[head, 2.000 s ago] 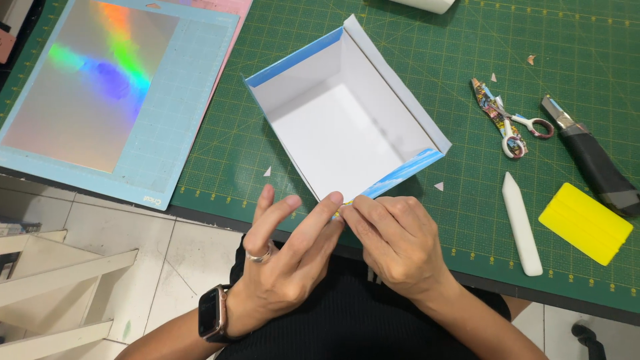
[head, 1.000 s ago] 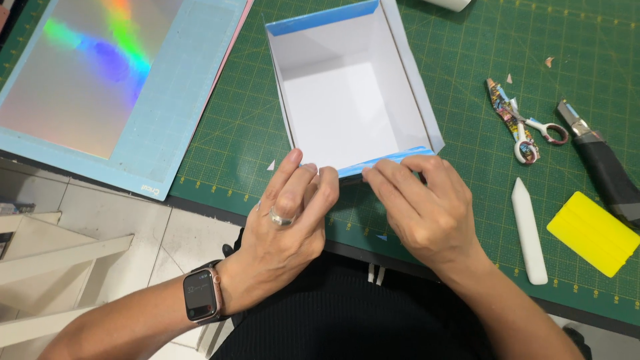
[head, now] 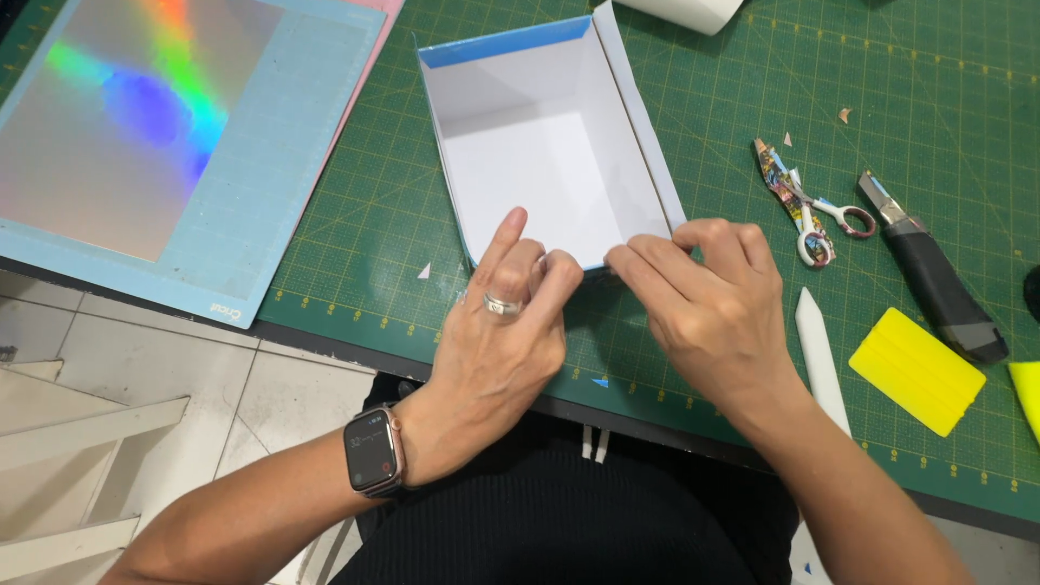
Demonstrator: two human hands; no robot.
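Note:
An open white box (head: 528,154) with blue paper edging lies on the green cutting mat, its inside facing me. A pale flap stands along its right edge, and a blue strip (head: 508,42) covers the inside of its far rim. My left hand (head: 508,341), with a ring and a smartwatch, pinches the near rim at its left part, index and thumb partly hidden. My right hand (head: 707,301) grips the same rim near the right corner, fingertips curled over it. The blue strip on the near rim is mostly hidden by the fingers.
To the right lie small scissors (head: 812,211), a black utility knife (head: 934,276), a white bone folder (head: 821,357) and a yellow scraper (head: 918,372). A light blue craft mat (head: 244,162) with holographic sheet is at left. Paper scraps (head: 425,270) dot the green cutting mat (head: 357,227).
The box has turned from its slanted position of two seconds ago. My hands have moved apart along the near rim. The blue strip there, visible earlier, is now mostly out of sight.

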